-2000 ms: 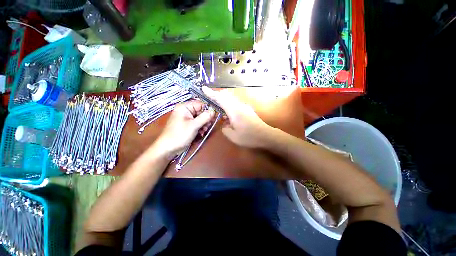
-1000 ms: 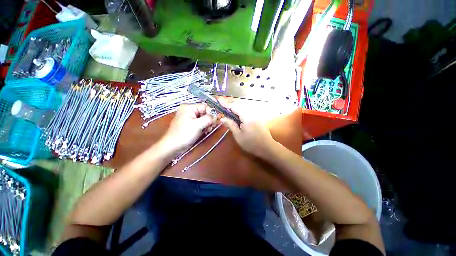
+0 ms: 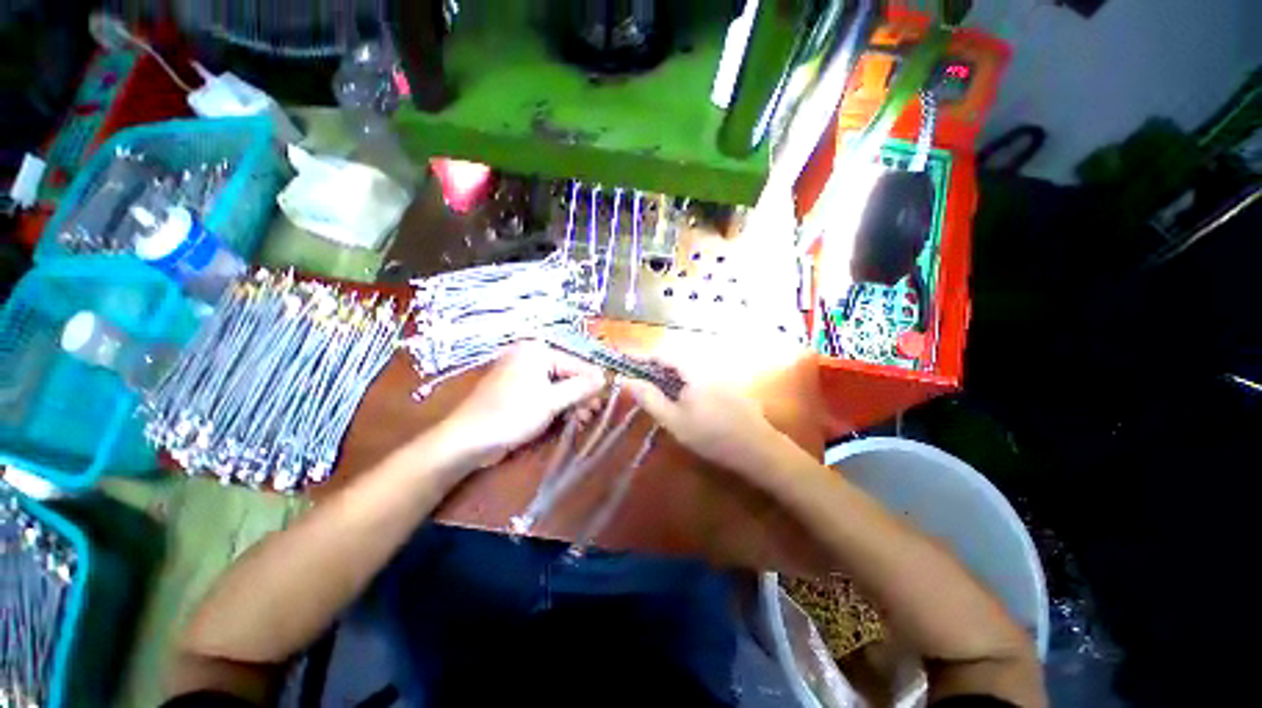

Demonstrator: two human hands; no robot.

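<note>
My left hand (image 3: 533, 401) is bare, with its fingers closed at the left part of a narrow grey loading bar (image 3: 616, 362). My right hand (image 3: 703, 412) holds the bar's right end. Several thin cables (image 3: 561, 477) hang from the bar towards my lap, blurred. The exact grip of the left fingers on bar or cable is hidden. A smaller whitish cable pile (image 3: 498, 315) lies just behind my left hand. A larger grey cable pile with gold ends (image 3: 277, 380) lies to the left.
A green press (image 3: 581, 118) stands ahead, cables sticking out beneath it over a perforated plate (image 3: 706, 277). Turquoise baskets (image 3: 86, 450) are on the left. A red-orange parts box (image 3: 886, 392) and black lamp (image 3: 893, 228) are on the right. A pale bucket (image 3: 955, 477) stands below right.
More cables now hang from the bar, and the bar is tilted less steeply. Both hands stay together at it. The camera view has shifted, showing more cables under the press.
</note>
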